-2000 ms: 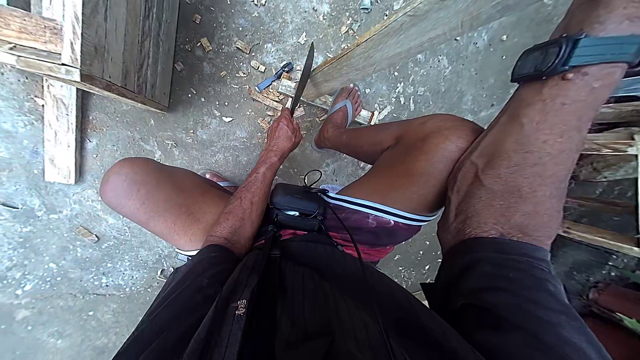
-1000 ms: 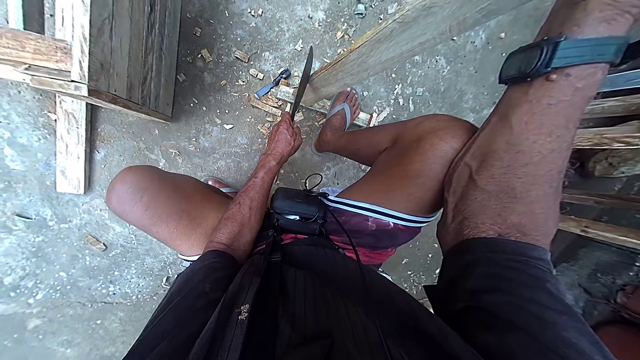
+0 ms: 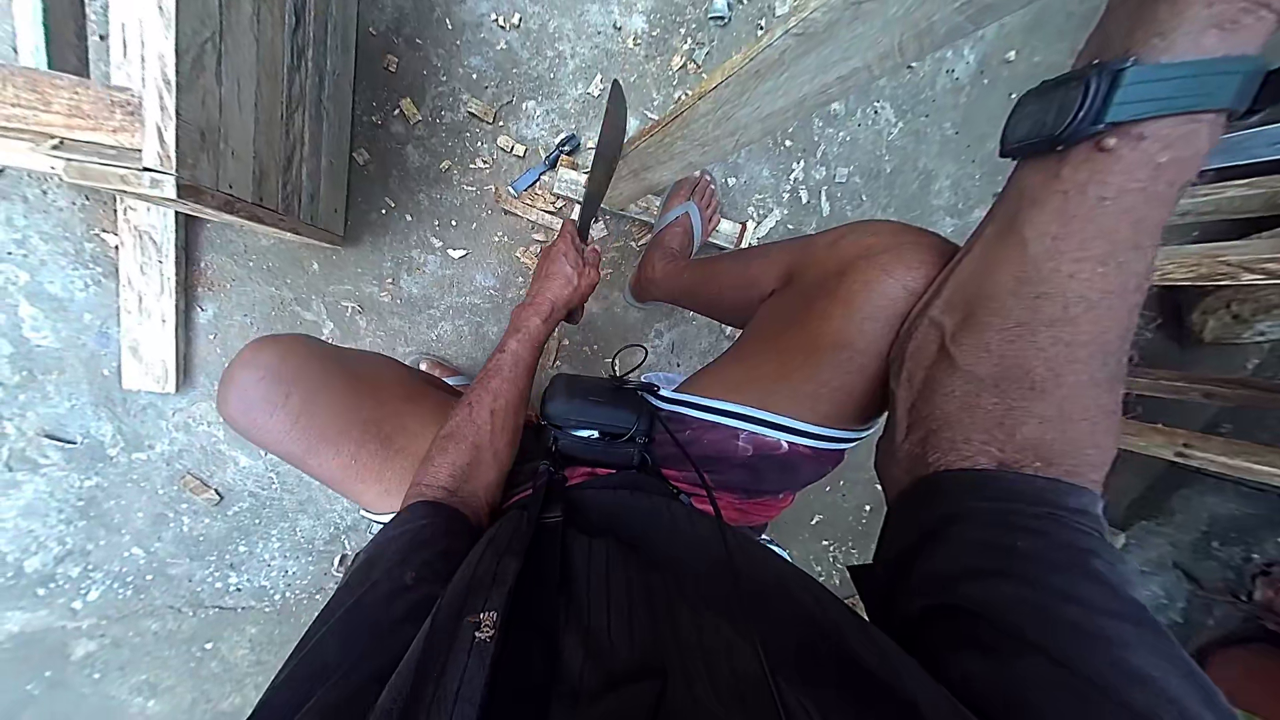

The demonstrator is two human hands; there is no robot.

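Observation:
My left hand (image 3: 565,270) is closed around the handle of a machete (image 3: 605,150), whose dark blade points up and away from me over the floor. Part of the handle shows below my fist. Just left of the blade, a small blue and black tool (image 3: 545,165) lies among wood chips and short wood pieces (image 3: 530,210); its exact kind is unclear. My right forearm, with a dark watch (image 3: 1060,108) on a teal strap, reaches up past the top right edge. My right hand is outside the view.
A long wooden board (image 3: 760,100) slants beyond my sandalled foot (image 3: 690,210). A crate-like wooden structure (image 3: 265,110) stands upper left, with a plank (image 3: 150,300) below it. Wooden slats (image 3: 1200,445) are at the right. A black pouch (image 3: 598,415) sits at my waist. Chips litter the concrete floor.

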